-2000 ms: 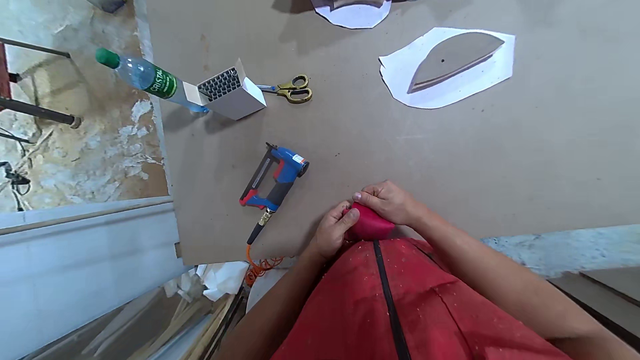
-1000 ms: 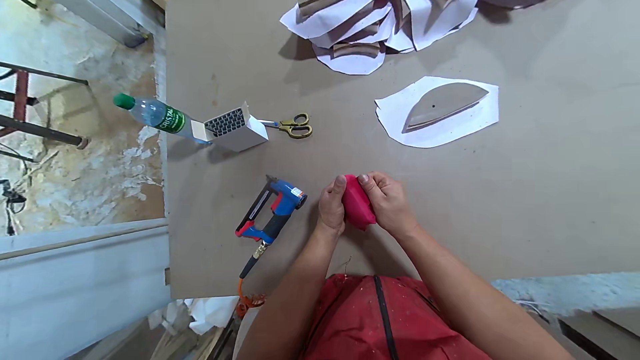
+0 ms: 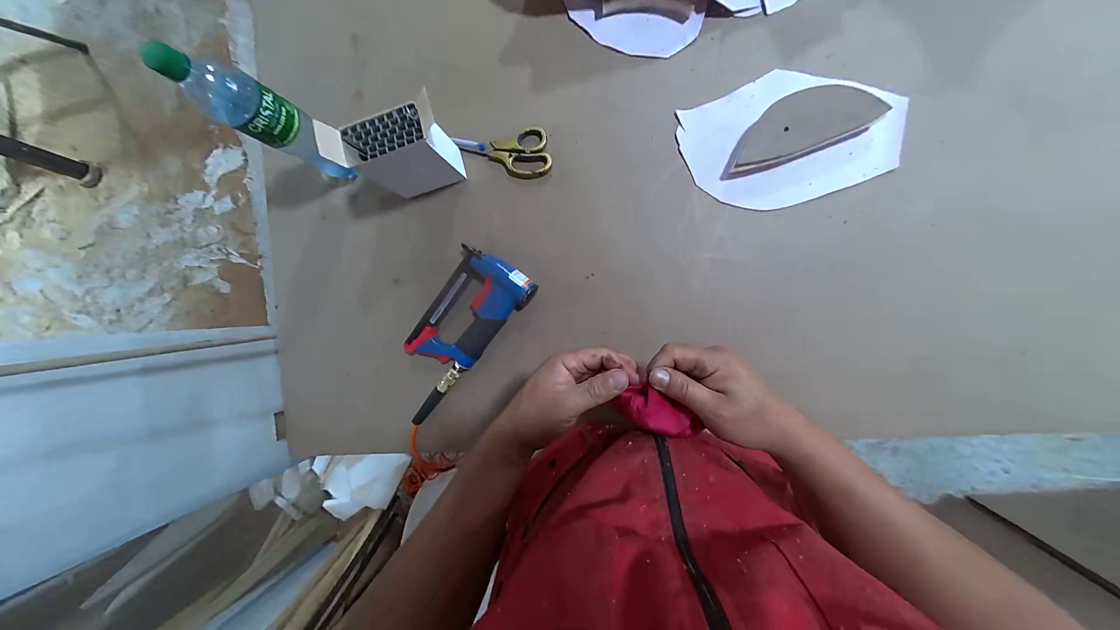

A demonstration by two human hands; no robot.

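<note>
A small piece of pink-red fabric (image 3: 662, 415) is pinched between both hands, close against the front of my red zipped garment. My left hand (image 3: 579, 387) holds its left upper edge with thumb and fingers. On the other side, my right hand (image 3: 710, 390) grips the upper edge, the two sets of fingertips nearly touching. What the fabric wraps, if anything, is hidden. To the left of my left hand lies a blue and black pneumatic stapler (image 3: 479, 306) with an orange coiled hose. Beyond it are yellow-handled scissors (image 3: 518, 155).
A plastic bottle (image 3: 248, 107) with a green cap lies beside a small white box (image 3: 416, 166) holding dark, grid-like contents. At the upper right, a curved brown board piece (image 3: 809, 122) rests on white sheet material (image 3: 761, 194). More white pieces lie at the top edge.
Both hands have come back toward my body with the fabric, which they held farther over the table one second ago. The view has also shifted.
</note>
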